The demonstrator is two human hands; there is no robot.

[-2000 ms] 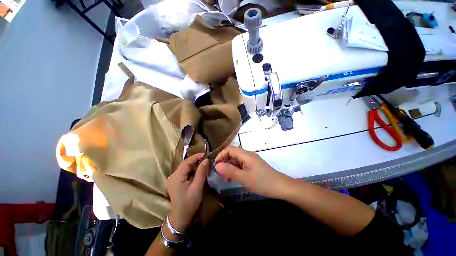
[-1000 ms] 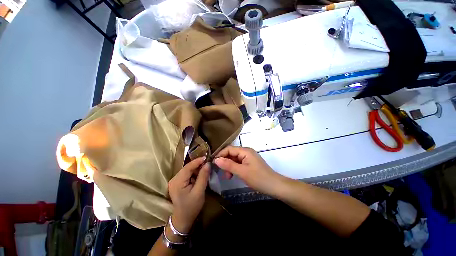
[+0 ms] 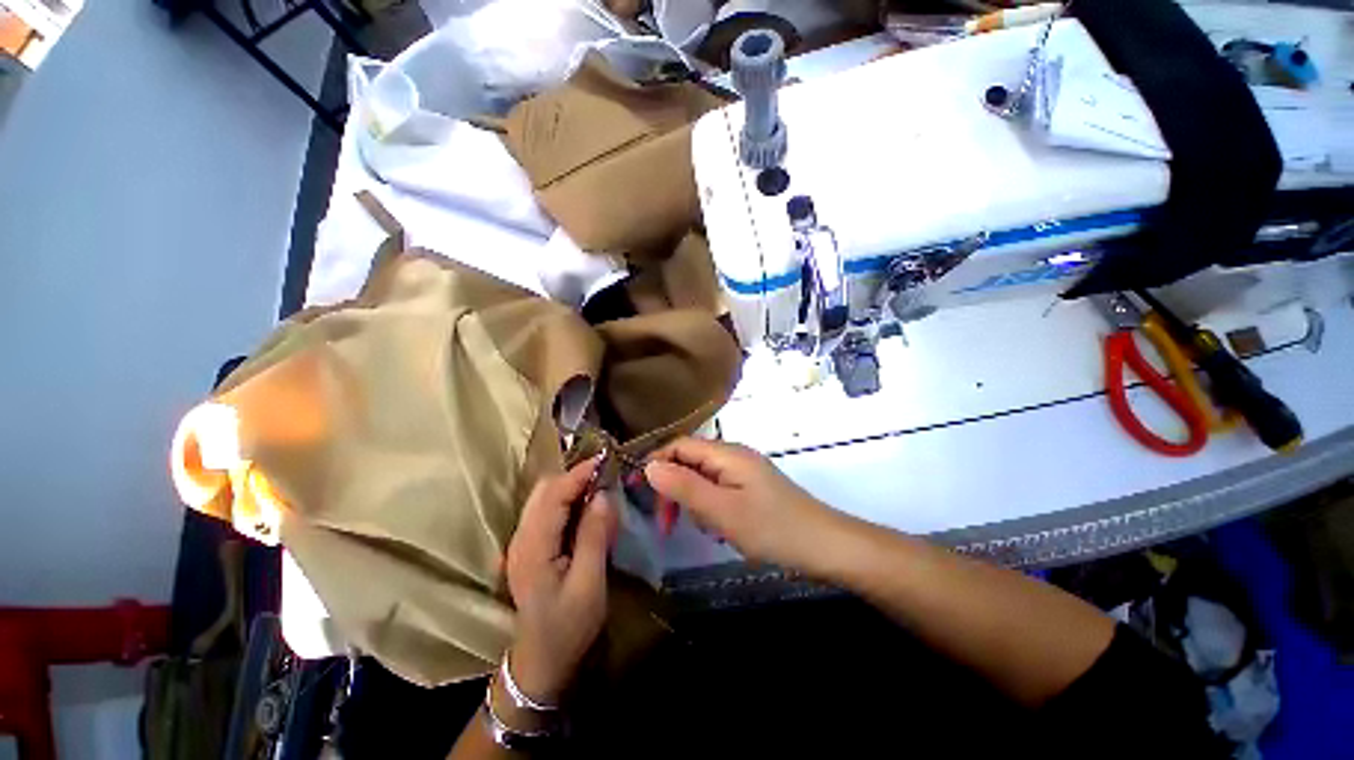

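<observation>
A large tan garment piece (image 3: 431,446) lies bunched at the left and hangs over the table's front edge. My left hand (image 3: 558,572) pinches its folded edge (image 3: 602,454) between thumb and fingers. My right hand (image 3: 735,498) is close on the right, its fingertips closed at the same edge. A small pink-red thing (image 3: 665,514), maybe thread snips, shows under my right fingers, mostly hidden. The garment edge runs up from the fingertips toward the needle area (image 3: 854,356), left of the presser foot.
The white sewing machine head (image 3: 921,164) stands at the upper right with a black cloth band (image 3: 1210,141). Red-handled scissors (image 3: 1151,394), a yellow-orange handle and a black-and-yellow screwdriver (image 3: 1247,389) lie at the right. Tan and white cloth (image 3: 616,156) lies behind.
The pink-red thing now shows under my right fingers. My left fingers have shifted slightly on the cloth edge, and the small fold beside them has changed shape. The view has shifted slightly.
</observation>
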